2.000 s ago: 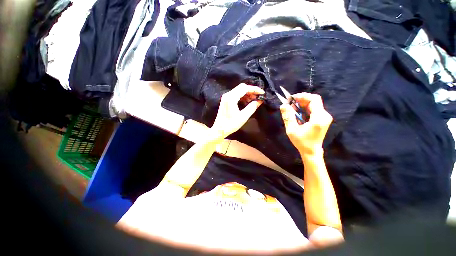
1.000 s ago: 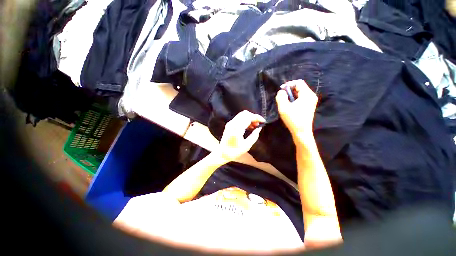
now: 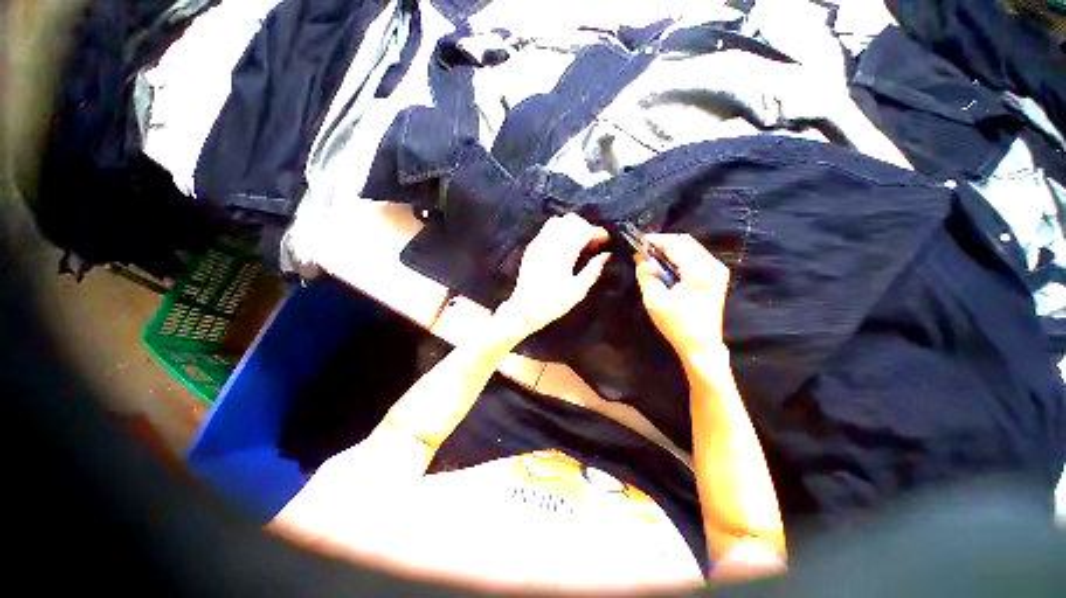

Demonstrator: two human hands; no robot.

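A large dark denim garment (image 3: 865, 269) is spread in front of me, with a pale-stitched pocket outline near my right hand. My left hand (image 3: 559, 271) holds the cloth between thumb and fingers at a dark seam or edge. My right hand (image 3: 687, 292) is shut on thread snips (image 3: 650, 256), blue at the grip, with the blades pointing up and left, close beside my left fingertips. No thread can be made out.
A folded collar piece (image 3: 427, 146) lies at the left. Other dark and grey garments (image 3: 701, 99) are heaped beyond. A blue bin (image 3: 251, 403) and a green crate (image 3: 199, 333) stand lower left. The pale table edge (image 3: 392, 263) shows between them and the garment.
My left hand has moved up and its fingers hold the cloth higher. My right hand has come down and left, and the snips' blades now show. The garment sits slightly lower in view.
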